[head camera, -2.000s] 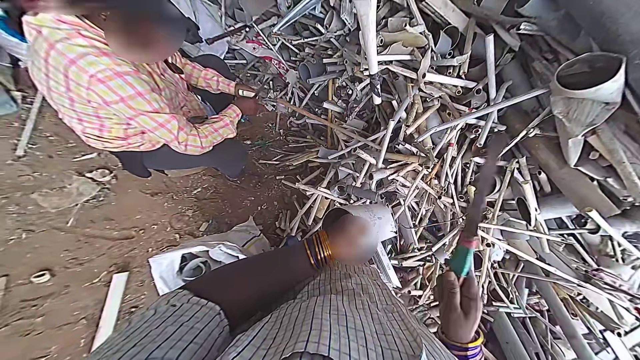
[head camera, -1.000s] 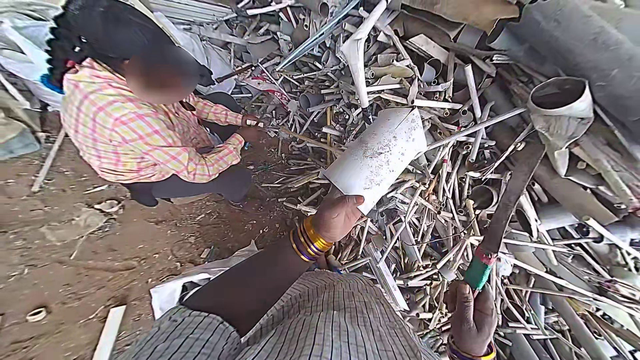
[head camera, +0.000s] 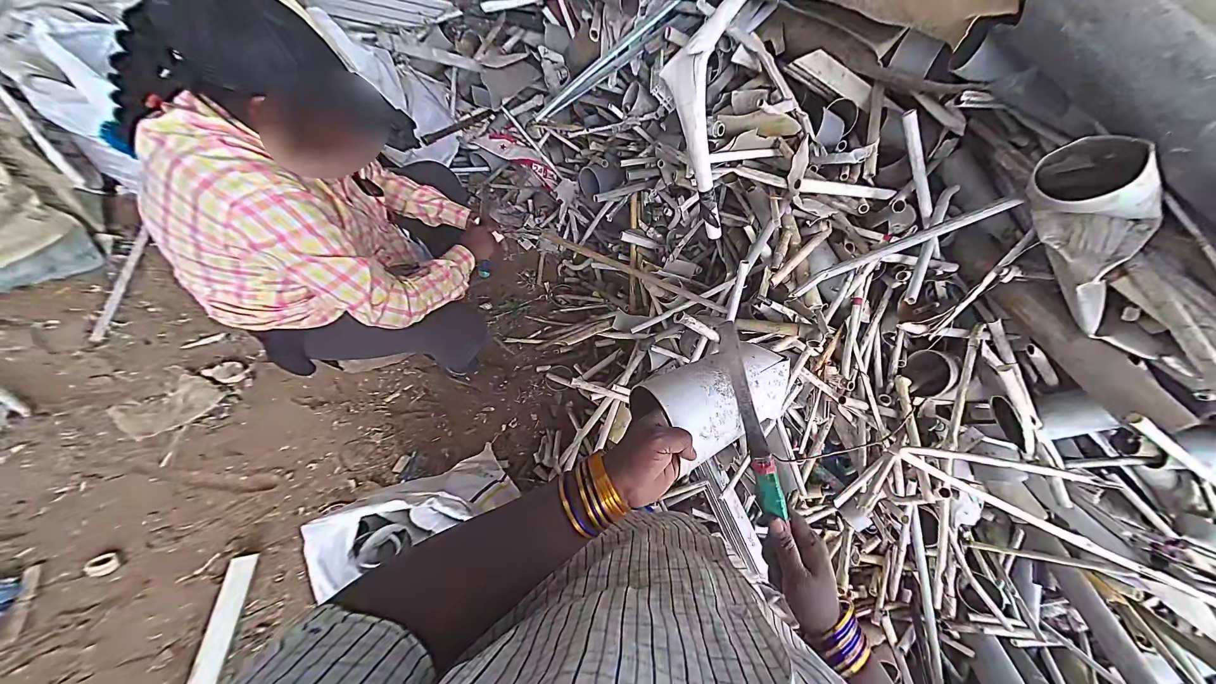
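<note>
My left hand (head camera: 651, 464) grips the near rim of a short, wide white plastic pipe piece (head camera: 708, 404), whose open end faces left. In my right hand (head camera: 803, 570) is the green handle of a long blade (head camera: 741, 389) with a dark, worn surface. The blade lies across the pipe piece or just above it; whether they touch I cannot tell. Both hands are low in the view, in front of my striped garment. Behind them spreads a heap of scrap plastic pipes (head camera: 855, 313).
A person in a checked shirt (head camera: 285, 237) crouches at the left, hands by the heap's edge. An open white sack (head camera: 332, 541) holding scrap stands near my left forearm. A wide, crumpled pipe (head camera: 1092, 209) juts up at the right. A white strip (head camera: 226, 617) lies on the dirt.
The pipe piece has turned and come lower since one second ago, its open end now showing. My right hand has moved left, bringing the blade from the right side over to the pipe piece.
</note>
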